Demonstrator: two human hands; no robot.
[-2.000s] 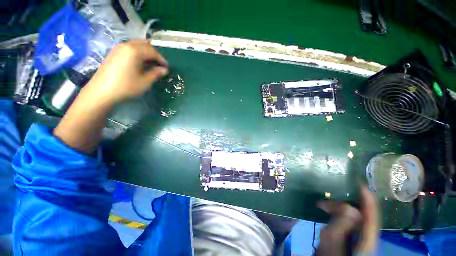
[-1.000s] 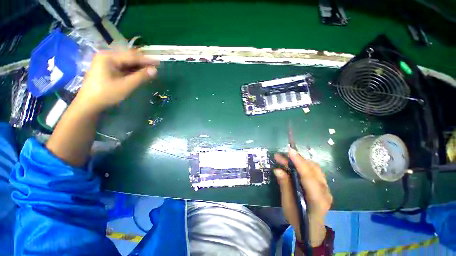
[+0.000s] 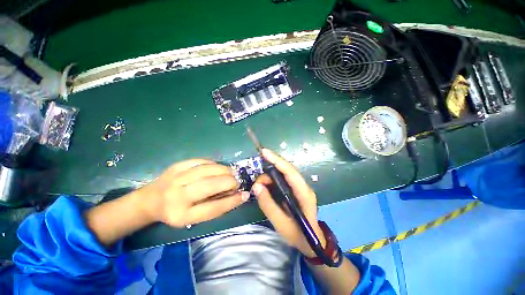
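Note:
My right hand (image 3: 288, 201) holds the black soldering iron (image 3: 292, 206), its thin tip pointing up and left above the mat. My left hand (image 3: 198, 193) lies over the near phone board assembly (image 3: 247, 170), its fingertips at the board beside my right fingers. Only the board's circuitry end shows between the hands; the rest is hidden under my left hand. I cannot tell whether my left fingertips hold a small component. A second board assembly (image 3: 256, 93) lies farther off on the mat. Small components (image 3: 113, 129) lie in loose piles at the left.
A round fume fan (image 3: 347, 59) stands at the back right. A round tub of silvery bits (image 3: 375, 132) is nearer. A holder with a yellow-brown lump (image 3: 458, 96) and cables are at the right. A small parts bag (image 3: 58, 125) and blue bin (image 3: 7, 121) are at the left.
My left hand has moved from the loose components to the near board. My right hand has come in with the iron and now sits against that board. The view has shifted right.

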